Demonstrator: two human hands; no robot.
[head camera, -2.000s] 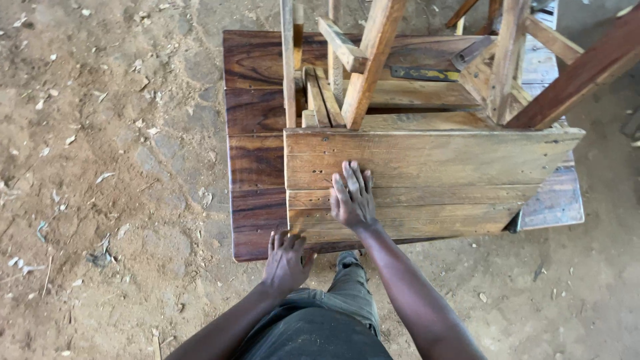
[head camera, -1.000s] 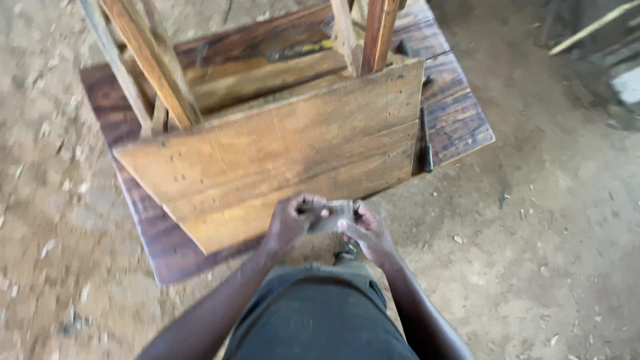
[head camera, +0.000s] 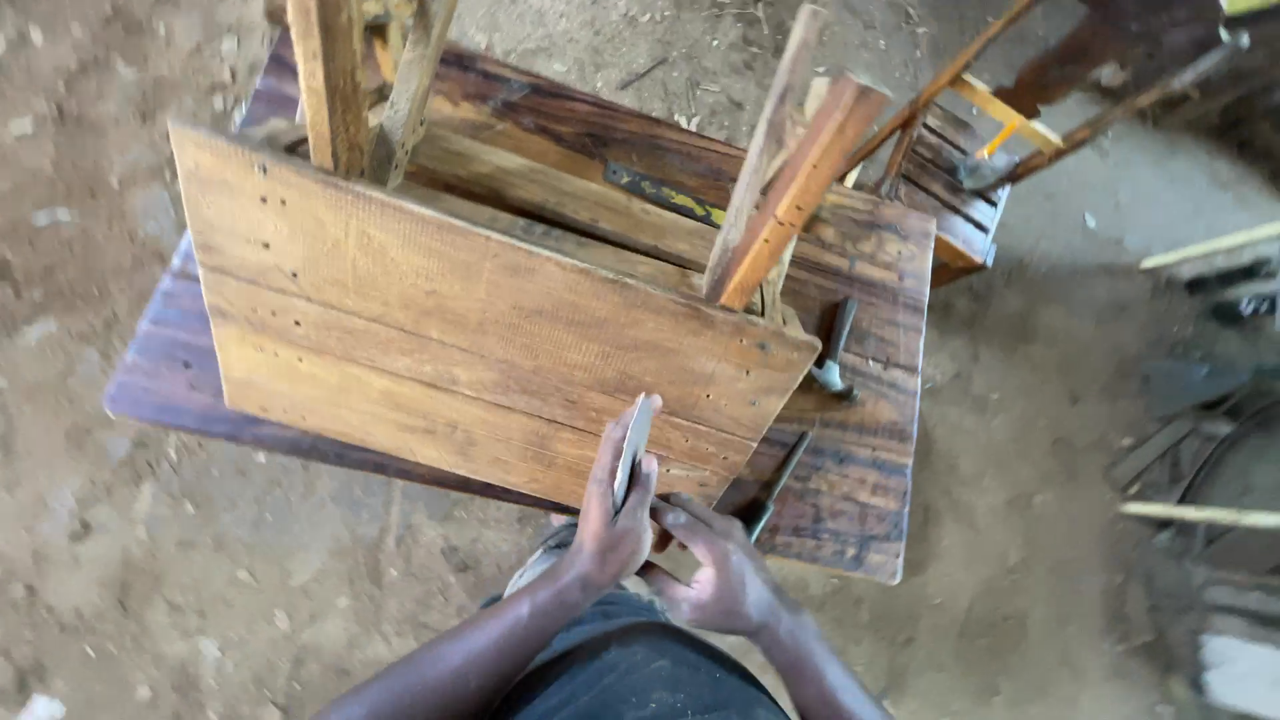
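Observation:
My left hand (head camera: 612, 515) grips a thin, pale folded sheet (head camera: 632, 450), seen nearly edge-on, likely sandpaper. Beside it, my right hand (head camera: 715, 560) has its fingers bent and spread close to the left palm; nothing shows clearly in it. Both hands are over the near edge of a light wooden panel (head camera: 480, 330) made of joined boards with nail holes. This panel belongs to an upturned piece of furniture with wooden legs (head camera: 800, 190), resting on a dark-stained wooden tabletop (head camera: 850, 490).
A claw hammer (head camera: 838, 350) and a slim, dark-handled tool (head camera: 780, 485) lie on the tabletop's right part. A black and yellow strip (head camera: 665, 192) rests on the inner boards. Behind at right stands a slatted wooden piece (head camera: 950, 180). Wood strips and scrap lie on the dirt floor at right.
Two seconds ago both hands were at the wooden panel, the right one flat on it. One second ago both held the sheet; now the left grips it. The view has turned markedly.

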